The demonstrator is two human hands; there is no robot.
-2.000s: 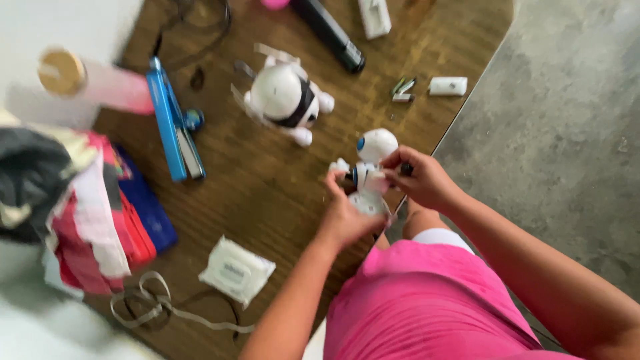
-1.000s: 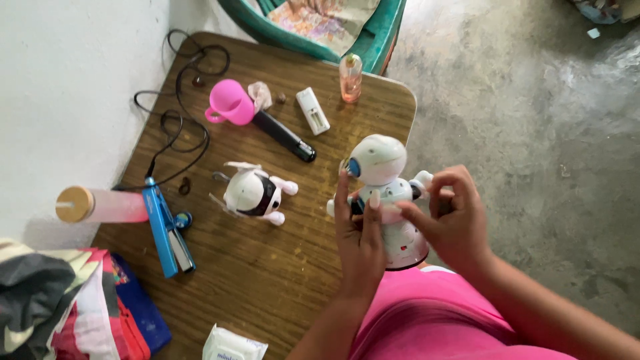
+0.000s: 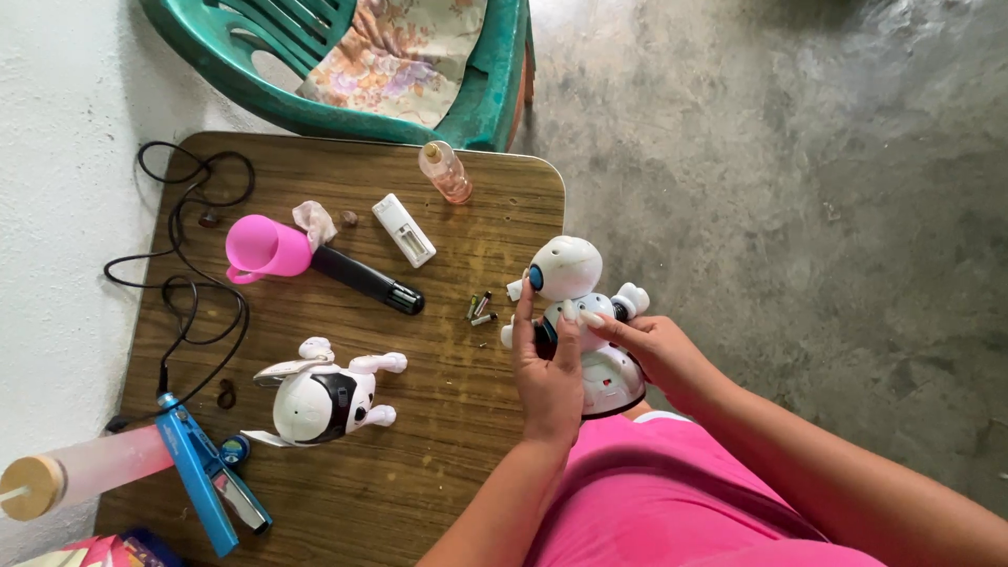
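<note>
A white toy robot [image 3: 565, 266] with blue ear discs is held between both hands, over the table's right edge and my lap. My left hand [image 3: 549, 366] grips its side, the index finger at the head and the thumb on the body's back. The fingertips of my right hand [image 3: 661, 346] meet my left thumb at the middle of the body; whatever may lie between them is hidden. Left of the toy, several small batteries [image 3: 483, 305] lie on the wood-grain table. A white remote control [image 3: 404, 230] lies with its battery compartment uncovered. Further left rests a white toy robot dog [image 3: 319, 402].
A black cylindrical tool [image 3: 362, 277], a pink cup [image 3: 264, 248] and a small bottle [image 3: 446, 173] are on the table. At left are a blue hair straightener [image 3: 197, 472], its black cord and a tumbler [image 3: 87, 468]. A green plastic chair [image 3: 488, 94] adjoins the far edge.
The view has shifted, bringing the chair into sight. Two seconds ago the toy was lower against the table edge; both hands remain on it.
</note>
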